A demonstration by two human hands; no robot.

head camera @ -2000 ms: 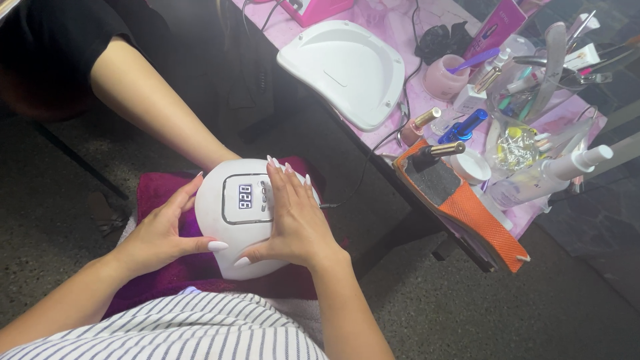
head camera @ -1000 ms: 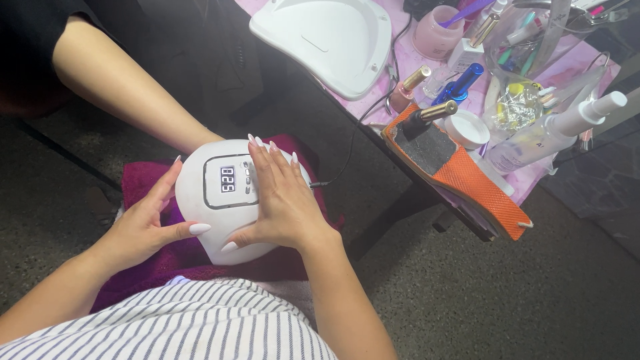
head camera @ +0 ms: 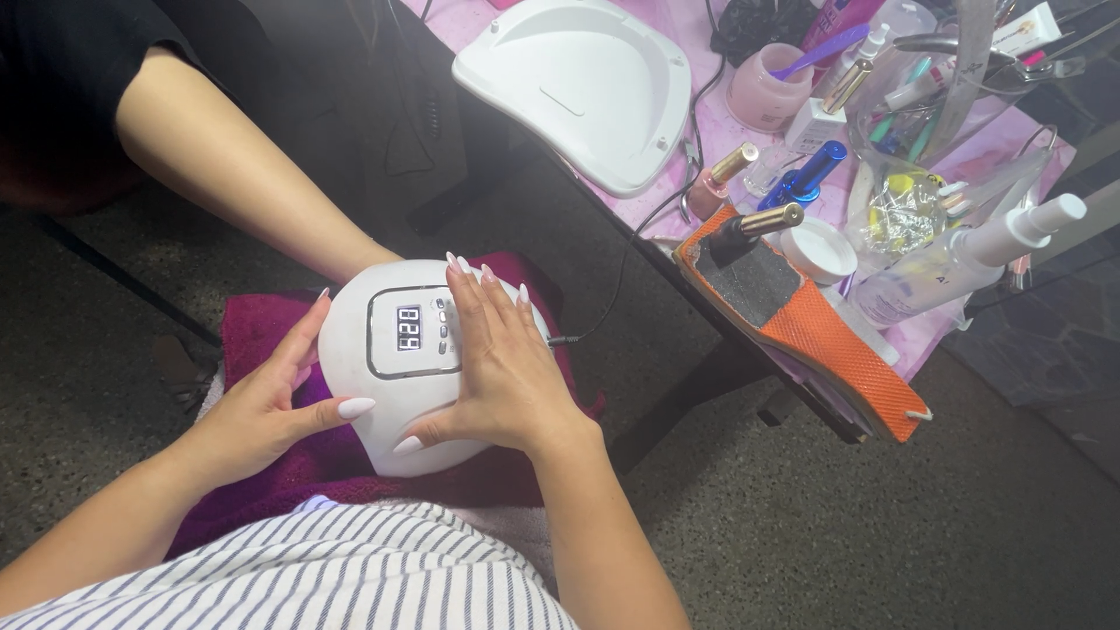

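A white nail-curing lamp (head camera: 350,341) with a lit digital display rests on a dark magenta towel (head camera: 254,332) over my lap. My left hand (head camera: 280,394) lies against its left side, thumb on the shell and fingers along the edge. Spread over its right part is my right hand (head camera: 507,376), fingers on top beside the buttons and thumb low on the shell. Another person's bare leg (head camera: 254,175) reaches down to the lamp's far edge; the foot is hidden by the lamp. Purple light shows beneath the lamp near my left thumb.
On the pink marbled table stand a white lamp base plate (head camera: 586,87), a pink jar (head camera: 766,92), a blue-capped bottle (head camera: 805,175) and a spray bottle (head camera: 954,254). An orange foot file (head camera: 831,359) overhangs the table edge, a dark polish bottle (head camera: 744,229) on its pad. A black cable (head camera: 617,293) runs to the lamp.
Both hands have stayed on the lamp. The digits on its display have changed. The view has shifted somewhat.
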